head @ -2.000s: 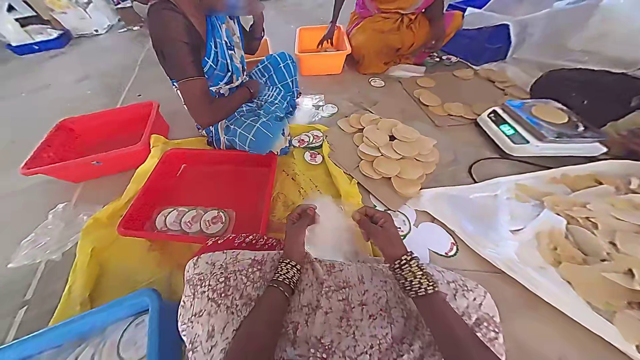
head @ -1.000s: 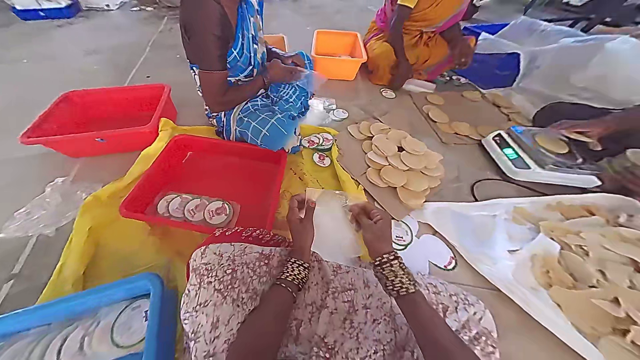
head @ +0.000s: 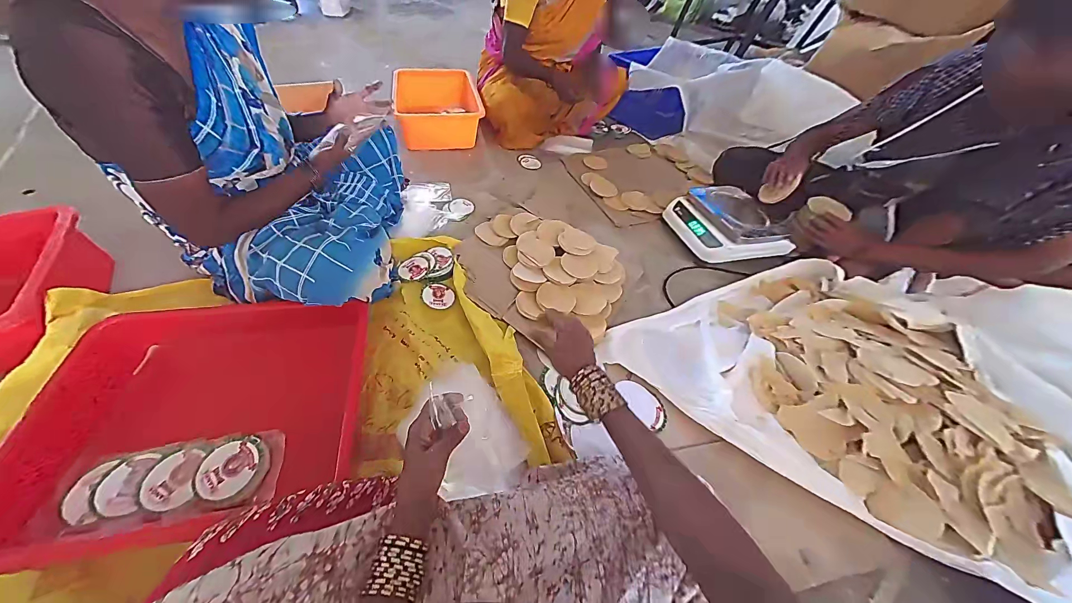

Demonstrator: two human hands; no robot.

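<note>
My left hand [head: 435, 431] holds a clear plastic bag [head: 477, 444] by its top, and the bag hangs over the yellow sheet in front of my lap. My right hand [head: 571, 343] reaches out to the near edge of a pile of thin round tan discs [head: 557, 268] lying on brown cardboard. Its fingertips touch or nearly touch the nearest disc; whether they grip one is hard to tell. Round printed labels [head: 641, 404] lie on the floor beside my right wrist. More labels [head: 438, 295] rest on the yellow sheet [head: 419, 343].
At left, a red tray [head: 251, 360] holds packed round labelled items [head: 172, 481]. A white cloth [head: 687, 352] bears a heap of tan discs [head: 896, 402] at right. Beyond it a person handles discs by a digital scale [head: 729, 226]. Other people sit ahead near an orange bin [head: 437, 109].
My right hand has let go of the plastic bag and moved forward to the disc pile. My left hand still holds the bag. The person at right has come further into view.
</note>
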